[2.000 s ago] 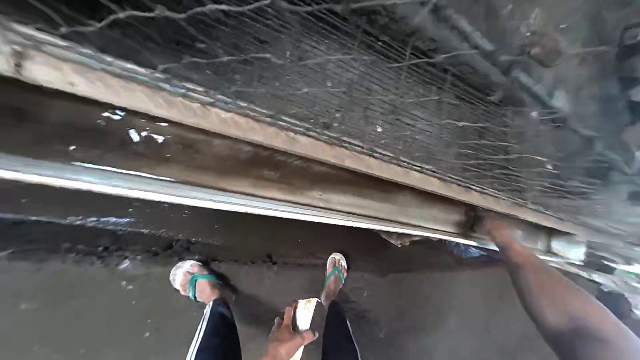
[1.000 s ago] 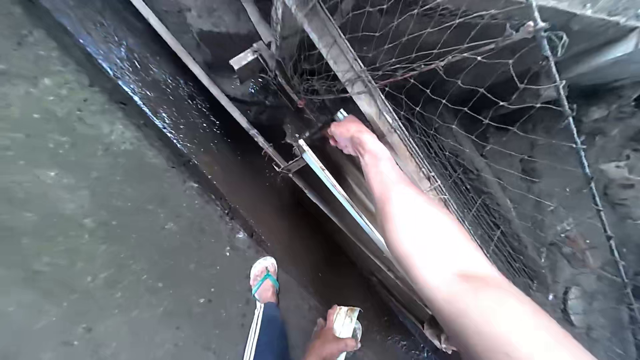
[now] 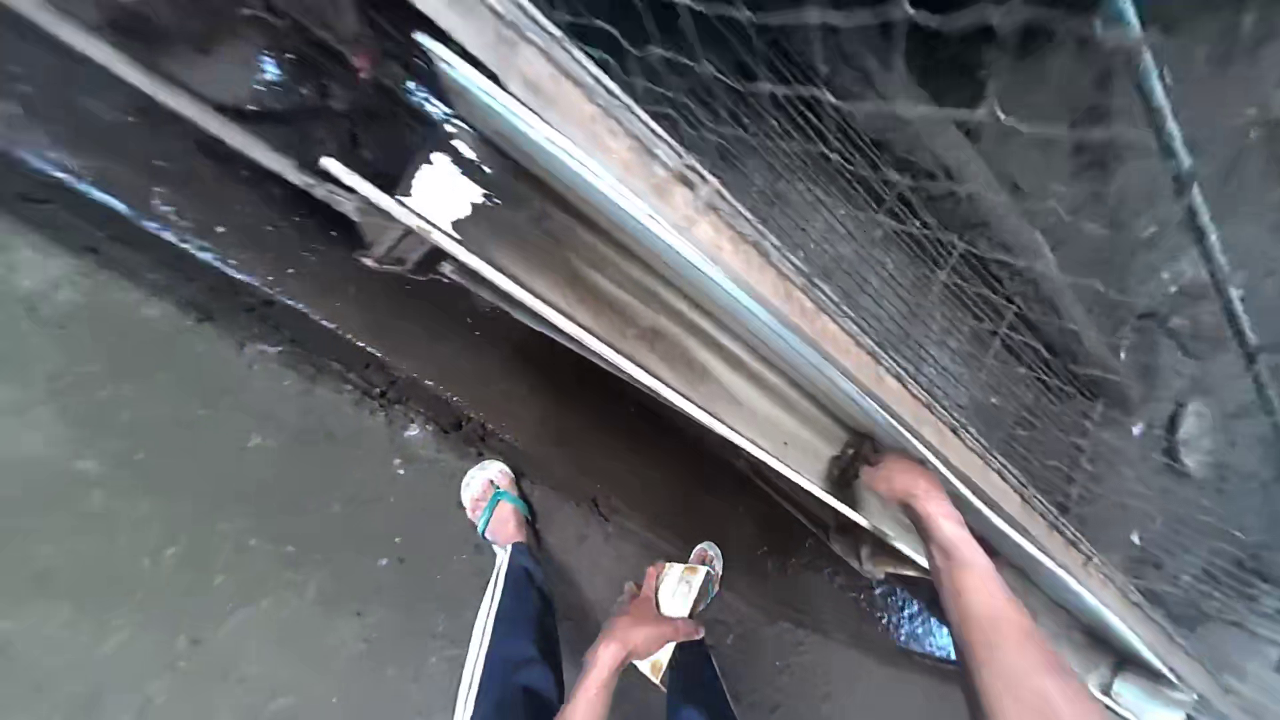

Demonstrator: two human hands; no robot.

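My right hand point(image 3: 900, 482) is inside a long pale trough point(image 3: 640, 290), its fingers closed on a dark, rough clump point(image 3: 850, 462) that touches the trough's inner surface. Low in the view, my left hand point(image 3: 645, 625) grips a whitish container point(image 3: 682, 590) with brownish stains, held in front of my right leg. What the container holds cannot be made out. At the trough's upper left end lies a bright white patch point(image 3: 445, 190), perhaps a reflection on water.
Wire netting point(image 3: 900, 200) rises behind a wooden beam point(image 3: 740, 225) along the trough. Below the trough runs a dark wet channel point(image 3: 560, 400). My sandalled feet point(image 3: 497, 505) stand on the muddy concrete floor point(image 3: 250, 520). A bluish pole point(image 3: 1190, 180) slants at the right.
My right hand, by the trough's end one second ago, is now farther along inside it. The left hand still holds the container. The view has turned.
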